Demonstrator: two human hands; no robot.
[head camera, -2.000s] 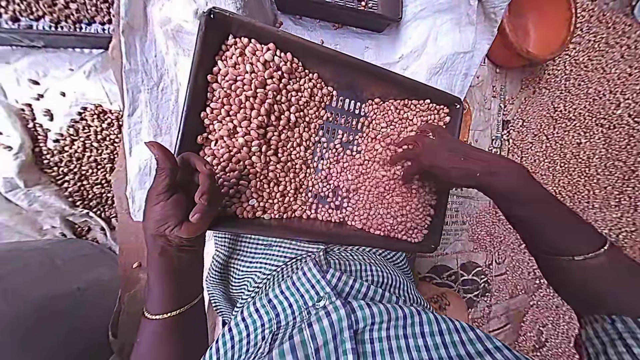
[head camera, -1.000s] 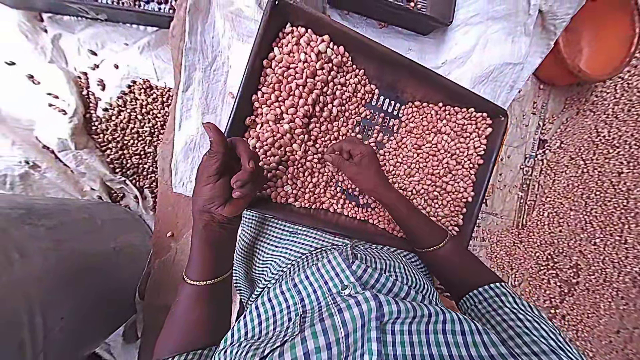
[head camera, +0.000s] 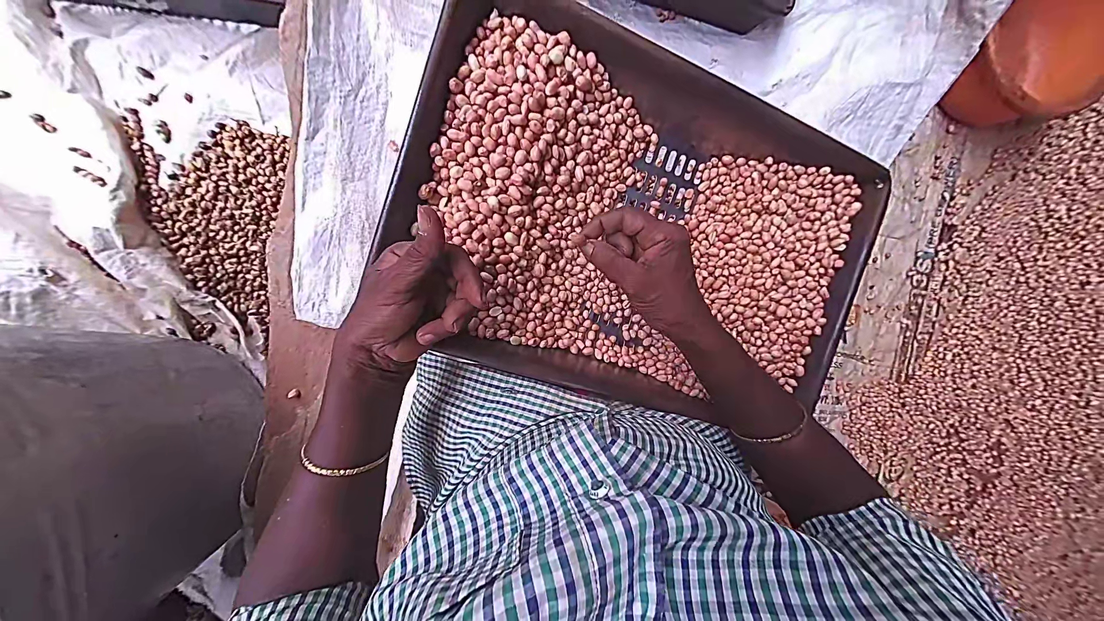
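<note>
A dark slotted plastic tray (head camera: 716, 112) lies tilted across my lap. Pinkish peanut kernels fill its left part (head camera: 535, 147), and smaller-looking kernels (head camera: 759, 250) cover its right part, with bare slots between them. My left hand (head camera: 414, 297) is at the tray's lower left corner, thumb raised and fingers curled; whether it grips anything cannot be made out. Over the kernels near the middle hovers or rests my right hand (head camera: 642, 267), thumb and forefinger tips close together. Whether a kernel is between them is too small to tell.
Dark kernels or seeds (head camera: 228, 216) lie heaped on white sheeting at the left, above a large grey rounded object (head camera: 121, 466). Peanuts (head camera: 1026, 345) spread widely over the right side. An orange container (head camera: 1035, 65) stands at the upper right, and another dark tray (head camera: 733, 10) shows at the top.
My right hand has moved from the kernels at the tray's right side to its middle, and its fingers have drawn together. My left hand stays at the tray's left edge. The view has shifted.
</note>
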